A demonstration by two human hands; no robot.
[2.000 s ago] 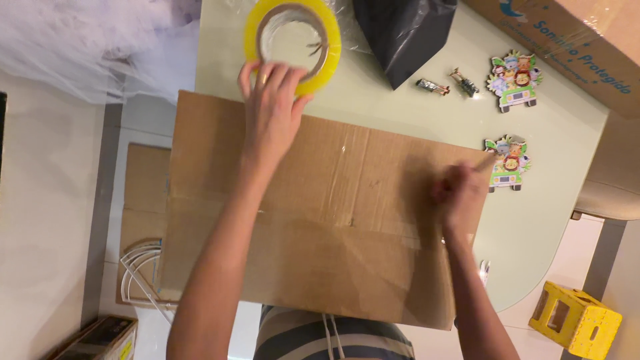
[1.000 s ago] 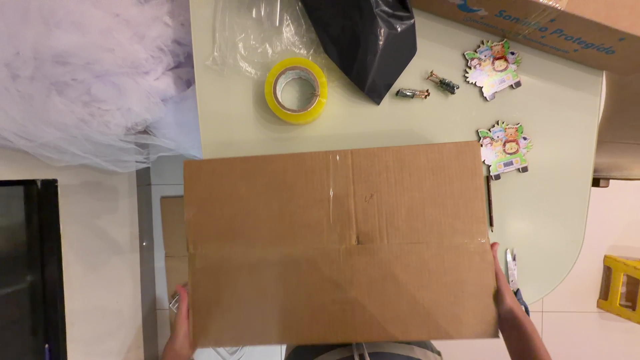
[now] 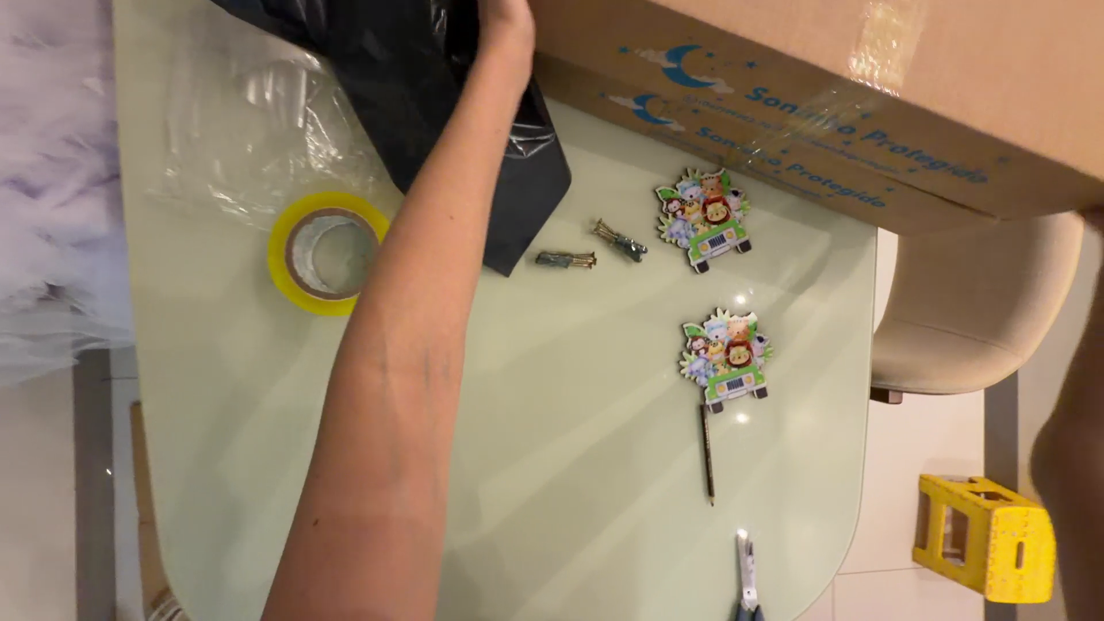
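My left forearm crosses the table, with only the wrist end of my left hand (image 3: 507,19) showing at the top edge, beside a large cardboard box (image 3: 828,112) and over a black plastic bag (image 3: 371,78). The fingers are cut off by the frame. At the far right edge part of my right arm reaches up towards the box's corner; the right hand itself is out of frame. A yellow-edged tape roll (image 3: 285,259) lies left of my left forearm. Two bundles of screws (image 3: 565,259) lie near two wooden cutouts of animals in a green car (image 3: 724,358).
Below the lower cutout lie a dark pencil (image 3: 707,453) and scissors (image 3: 747,578). Clear plastic film (image 3: 250,129) is at the upper left, beside white tulle (image 3: 52,172). A beige chair (image 3: 975,302) and a yellow step stool (image 3: 1018,552) stand beyond the table's right edge (image 3: 865,405).
The cardboard box held by both hands one second ago is out of view. My left hand has moved up to the black bag and the large box. My right arm is now at the far right.
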